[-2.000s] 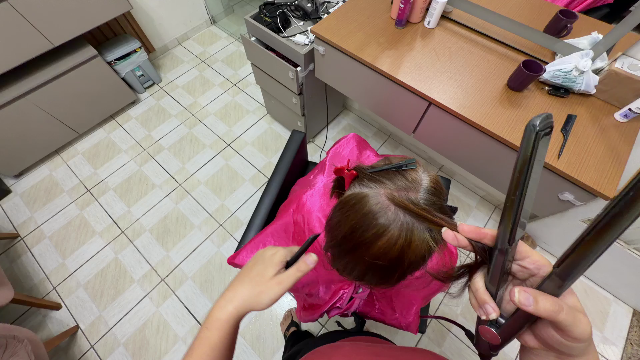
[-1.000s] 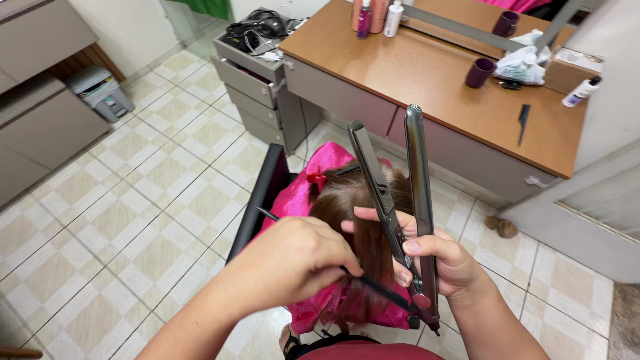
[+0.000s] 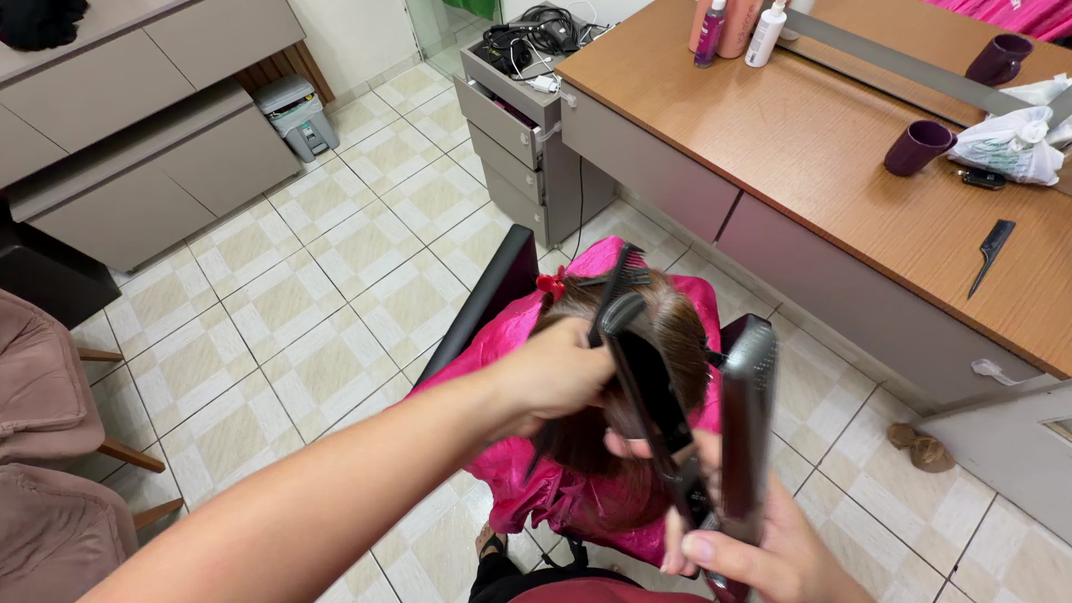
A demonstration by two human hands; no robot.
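My left hand (image 3: 557, 373) grips a black comb (image 3: 618, 276) over the head of a seated person, its teeth pointing up and away from me. In my right hand (image 3: 745, 544) is a hair straightener (image 3: 749, 410), its two long plates spread apart. The person's brown hair (image 3: 682, 327) hangs below and between my hands; part of it is hidden behind them. A red clip (image 3: 551, 283) and a dark clip sit in the hair near the crown. A bright pink cape (image 3: 502, 335) covers the person's shoulders.
A wooden counter (image 3: 804, 151) at the upper right holds bottles, a purple mug (image 3: 919, 148), a plastic bag (image 3: 1009, 144) and a tail comb (image 3: 991, 255). Cables lie on the drawer unit (image 3: 507, 142). Padded chairs (image 3: 50, 377) stand at left. The salon chair's armrest (image 3: 481, 301) is beside the cape.
My left hand has moved up and over the head with the comb, which was pointing down beside the hair a second ago. The straightener's plates are spread wider than a second ago.
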